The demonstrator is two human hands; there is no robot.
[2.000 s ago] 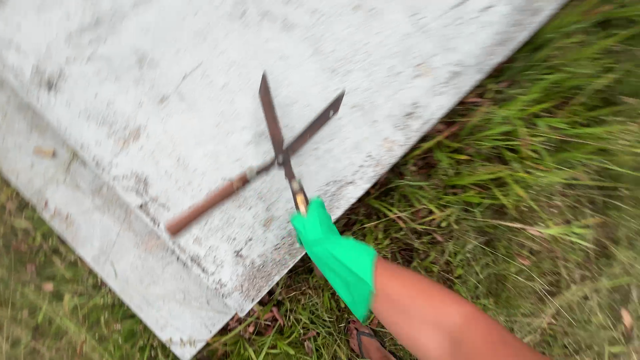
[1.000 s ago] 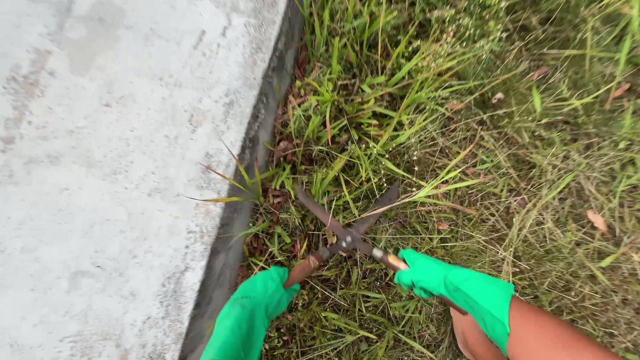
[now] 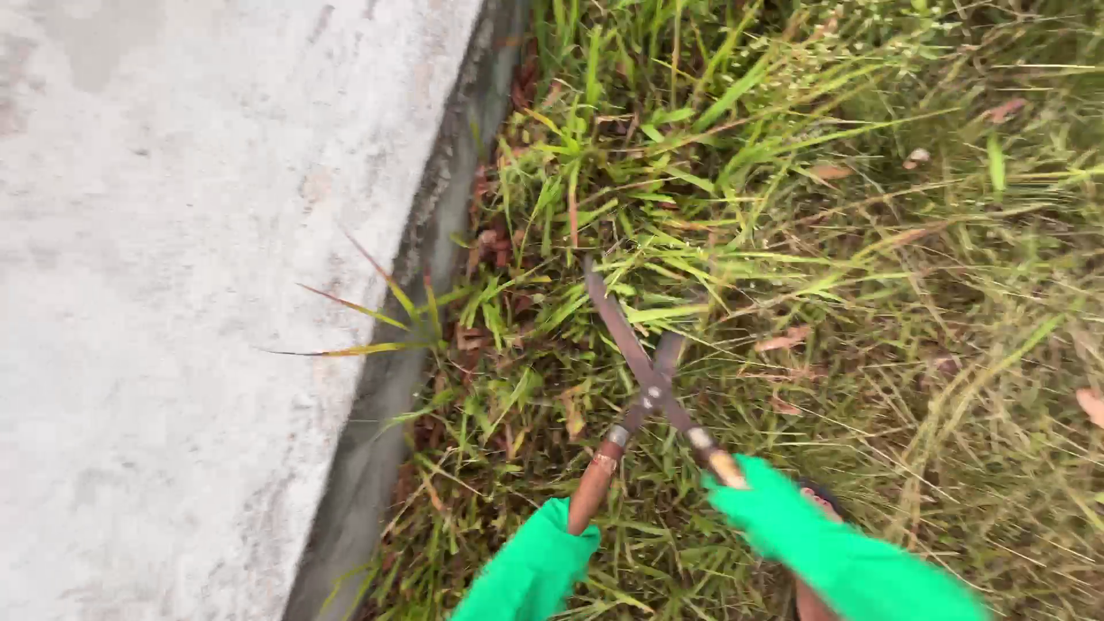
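Observation:
A pair of hedge shears [image 3: 653, 392] with rusty brown blades spans the low middle of the head view, its blades crossed apart among green grass [image 3: 655, 276]. My left hand [image 3: 539, 561], in a green rubber glove, grips the left wooden handle. Around the right handle is my right hand [image 3: 768, 509], gloved the same way. Grass blades hide part of the right shear blade. The pivot bolt faces up.
On the left lies a pale concrete slab [image 3: 190, 302] with a dark side edge [image 3: 379, 414]. A tuft of long leaves [image 3: 414, 332] leans over that edge. Dry leaves [image 3: 785, 338] dot the grass. Part of a foot [image 3: 819, 500] shows beside my right hand.
Two seconds ago only my right hand held the shears, above the slab. One second ago both hands were on the handles, over the grass. The view has shifted strongly since the first frame.

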